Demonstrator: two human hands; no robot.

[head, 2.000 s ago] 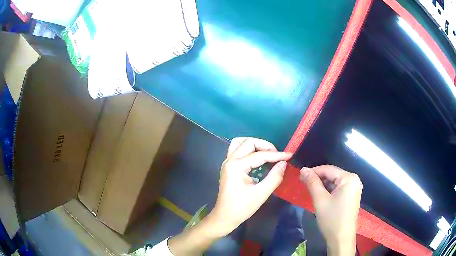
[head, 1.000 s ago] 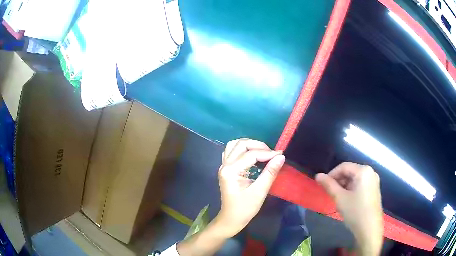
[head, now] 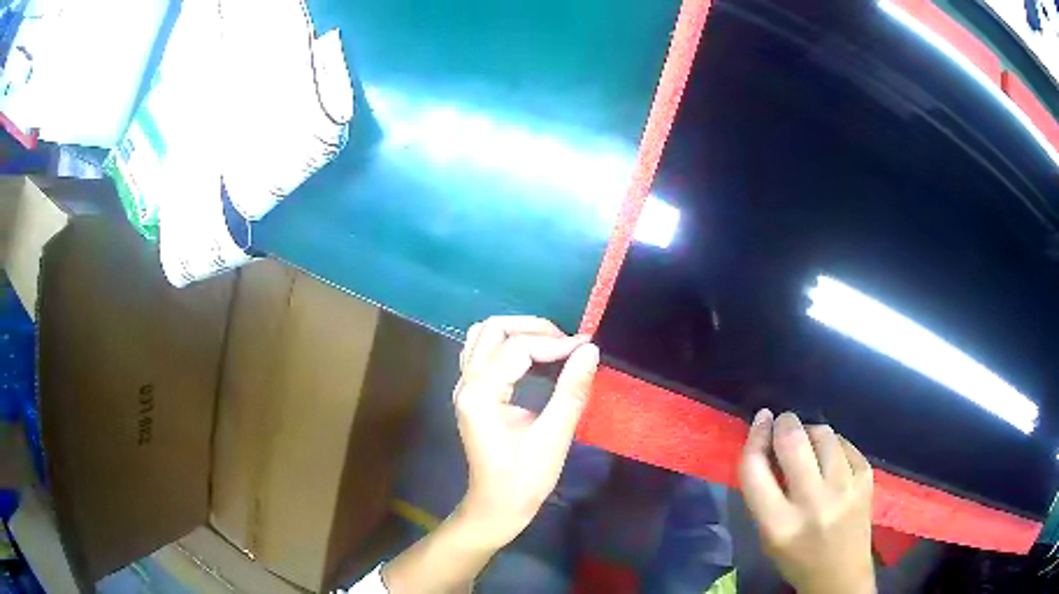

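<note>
A glossy black panel (head: 755, 221) reflects ceiling lamps and lies on red foam strips. One foam strip (head: 641, 186) runs along its left side, and a wider one (head: 674, 427) along its near edge. My left hand (head: 511, 424) has thumb and index fingertips pinched together at the panel's near left corner; any thin piece between them is too small to make out. My right hand (head: 807, 493) is at the near edge, right of my left hand. Its thumb and bent fingers are close together on the edge, and what lies under the fingertips is hidden.
A green bench top (head: 465, 221) lies left of the panel. A folded white pile (head: 250, 104) with a crinkled green bag (head: 134, 192) is at upper left. A large open brown carton (head: 128, 383) stands below the bench edge. Red foam also runs along the panel's far side (head: 970, 52).
My right hand has moved right along the near edge, away from my left hand, and now rests on the edge. My left hand stays at the corner. The view has shifted right.
</note>
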